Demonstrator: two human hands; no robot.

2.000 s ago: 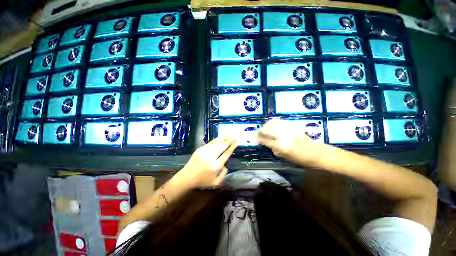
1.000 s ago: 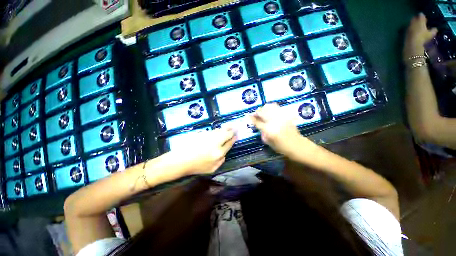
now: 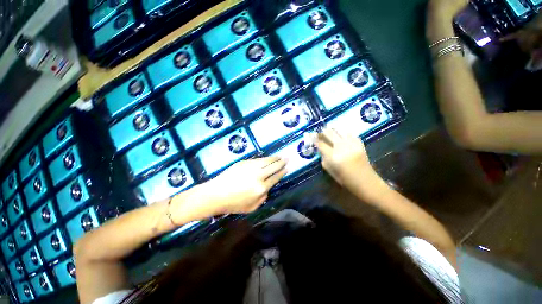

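Observation:
Teal housing panels with round dark discs lie in the pockets of a black blister tray [image 3: 397, 108] in front of me. My left hand [image 3: 246, 185] is over the near row, fingertips pinched together at the left end of one glare-white panel [image 3: 295, 159]. My right hand [image 3: 344, 155] is at the right end of the same panel, fingers bent beside its disc. Both hands are bare. Glare and the fingers hide whether either hand grips the panel or a small white cloth.
More filled trays lie at the left [image 3: 89, 181] and back left [image 3: 89, 44]. A tan board [image 3: 156, 53] runs behind the main tray. A white labelled bottle [image 3: 44, 57] lies far left. Another person's arm [image 3: 466, 98] with bracelets is at the right, beside a purple slab [image 3: 475, 29].
The view has turned right, so the trays sit further left and tilted. My hands have moved rightward along the near row to another panel. The bottle and another person's arm have come into view.

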